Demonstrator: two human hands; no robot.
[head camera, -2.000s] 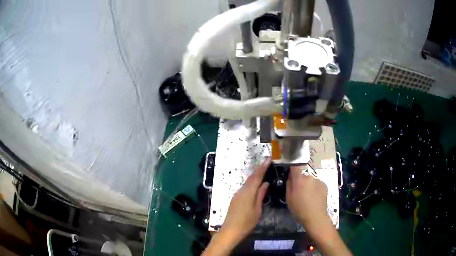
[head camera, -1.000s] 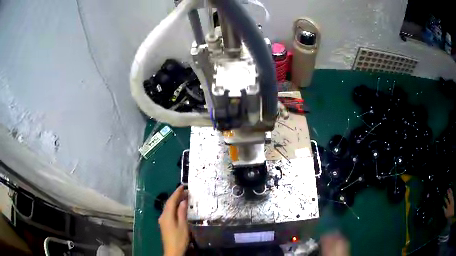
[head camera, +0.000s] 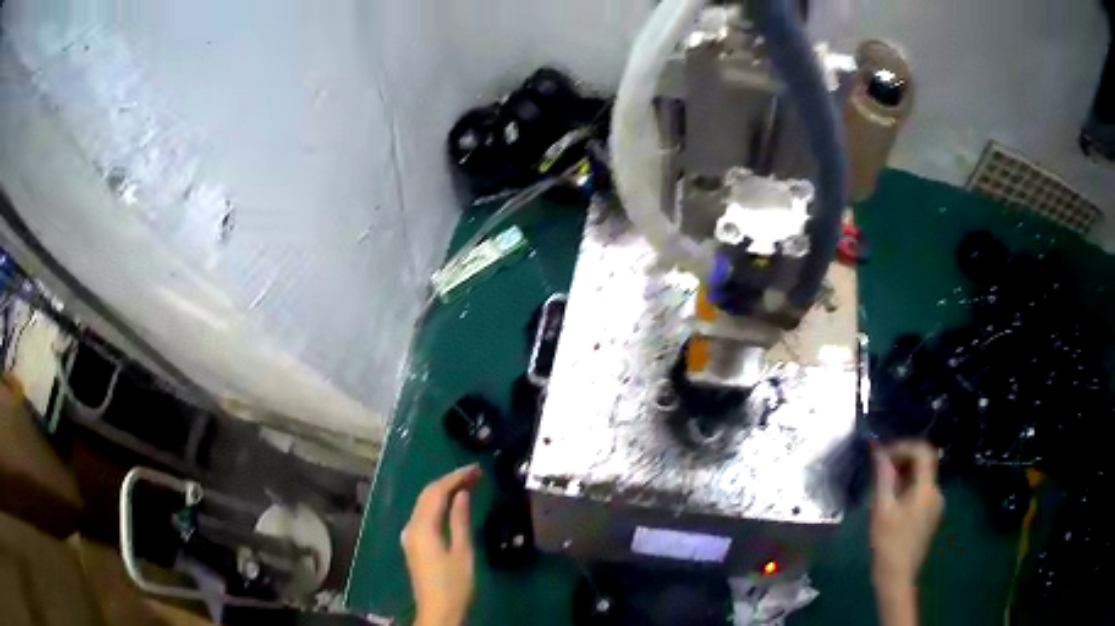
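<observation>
A black round part (head camera: 709, 413) sits under the silver press head (head camera: 734, 363) on the speckled metal plate (head camera: 611, 367). My left hand (head camera: 440, 538) is over the green bench at the plate's front left, thumb and finger apart, holding nothing that shows. My right hand (head camera: 905, 495) is at the plate's right front edge, fingertips together beside a blurred dark round shape (head camera: 846, 471); it appears to pinch it. The control box's lit display (head camera: 681, 544) and red light (head camera: 769, 567) show under the plate's front.
Black parts (head camera: 1003, 355) are piled right of the machine; a few (head camera: 471, 422) lie left. A pale label strip (head camera: 479, 264), red handles (head camera: 850, 243) and a beige flask (head camera: 878, 116) stand or lie around the machine. Hoses (head camera: 642, 135) loop above. A metal-framed stool (head camera: 128, 526) is at lower left.
The view has shifted. My left hand has left the plate's side, its fingers now apart. My right hand has come up from the front to the plate's right edge, with a dark shape at its fingertips.
</observation>
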